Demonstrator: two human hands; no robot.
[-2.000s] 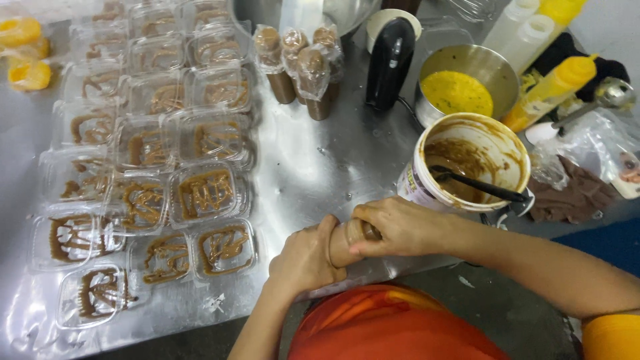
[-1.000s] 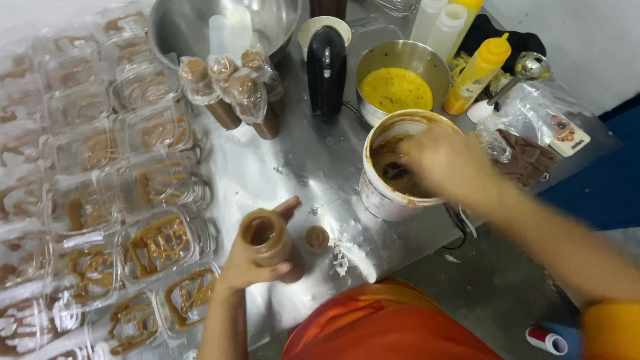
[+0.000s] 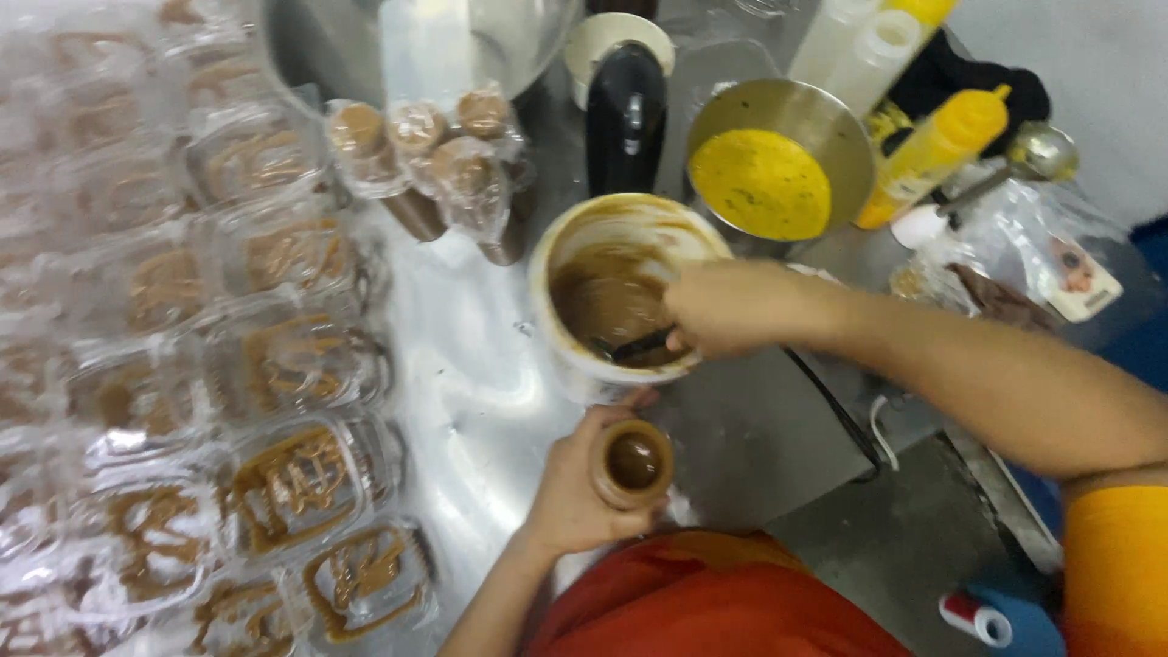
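My left hand (image 3: 584,493) is wrapped around an uncapped plastic bottle (image 3: 632,464) with brown sauce inside, held upright near the table's front edge. Just above it stands a white plastic bucket (image 3: 570,365) whose walls are smeared with brown sauce (image 3: 607,297). Over the bucket's right rim reaches my right hand (image 3: 730,306), closed on the handle of a black utensil (image 3: 643,345); its far end lies in the sauce. Most of that handle is hidden by my fingers. The bottle's cap cannot be made out.
Rows of clear plastic containers (image 3: 297,465) streaked with brown sauce fill the left. Behind are plastic-wrapped bottles (image 3: 470,173), a large metal bowl (image 3: 319,46), a black appliance (image 3: 627,128) and a steel pot (image 3: 849,173) of yellow liquid. A yellow squeeze bottle (image 3: 944,151) and a scoop (image 3: 1045,151) lie right.
Two seconds ago both hands were together on the bottle and the utensil rested in the bucket. One second ago the bottle showed uncapped, with its cap on the table. The bottle is now nearer the bucket.
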